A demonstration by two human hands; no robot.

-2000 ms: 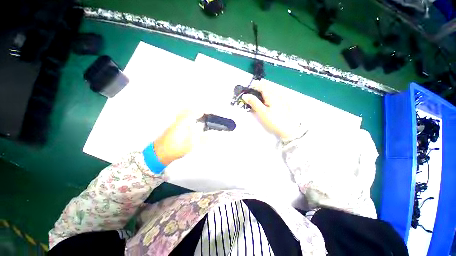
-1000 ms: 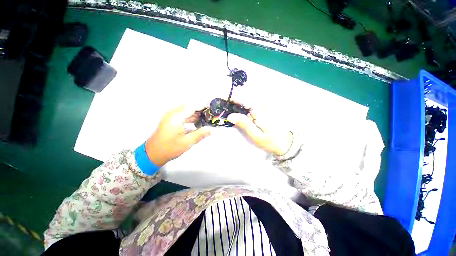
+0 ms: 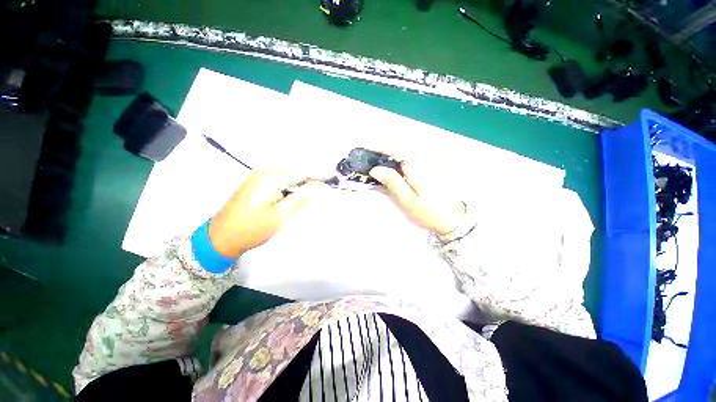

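Note:
My right hand [image 3: 412,196] is shut on a black adapter housing [image 3: 365,161] over the middle of the white paper. Small yellow and metallic bits of a circuit board [image 3: 359,179] show at the housing's lower edge, beside my right fingertips. My left hand [image 3: 255,210], with a blue wristband, pinches the black output cord [image 3: 331,181] just left of the housing. The cord's thin end [image 3: 224,149] sticks out beyond my left hand over the paper. How far the board sits in the housing cannot be told.
White paper sheets [image 3: 173,200] cover the bench. Black housings [image 3: 149,128] stand at their upper left, beside a black tray [image 3: 23,157]. A blue bin [image 3: 628,228] with black parts is at right. Beyond the pale worn edge [image 3: 361,65], a green conveyor belt [image 3: 424,35] carries boards and cords.
The housing my left hand held at first is now in my right hand with the board. My left hand has moved to the cord, whose end now points up-left instead of away from me.

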